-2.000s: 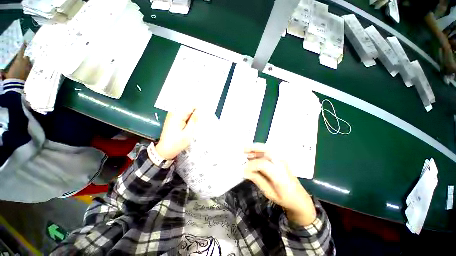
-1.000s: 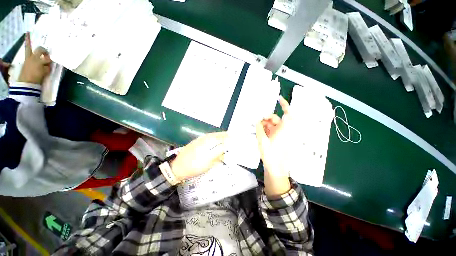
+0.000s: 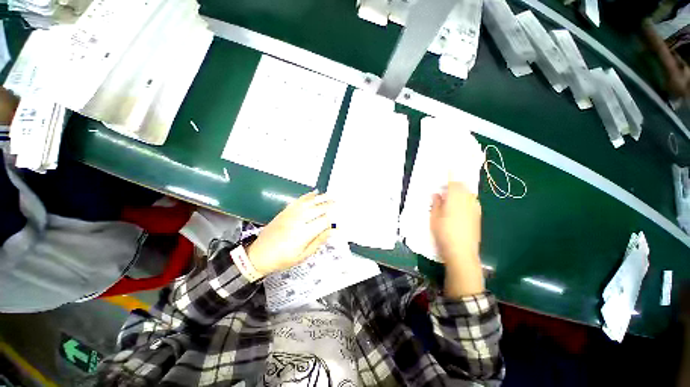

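A stack of flat white cartons (image 3: 368, 170) lies before me on the green table. My left hand (image 3: 293, 236) lies at its lower left edge, over a printed label sheet (image 3: 321, 278) that hangs near my lap; the sheet appears held under that hand. A second stack of flat white cartons (image 3: 431, 178) lies to the right. My right hand (image 3: 458, 223) rests on or just over this stack, its fingers blurred; whether it holds a carton cannot be told.
A square white sheet pile (image 3: 286, 121) lies left. Thick carton stacks (image 3: 144, 83) stand far left beside a neighbour's hand. A rubber band (image 3: 501, 175) lies right. A metal rail (image 3: 529, 145) and post (image 3: 412, 49) stand behind, with made-up boxes (image 3: 564, 64) beyond. Crumpled white pieces (image 3: 625, 287) lie far right.
My right hand has moved from the label sheet to the middle stack, then onto the right stack. My left hand has moved down beside the middle stack, and the sheet hangs lower.
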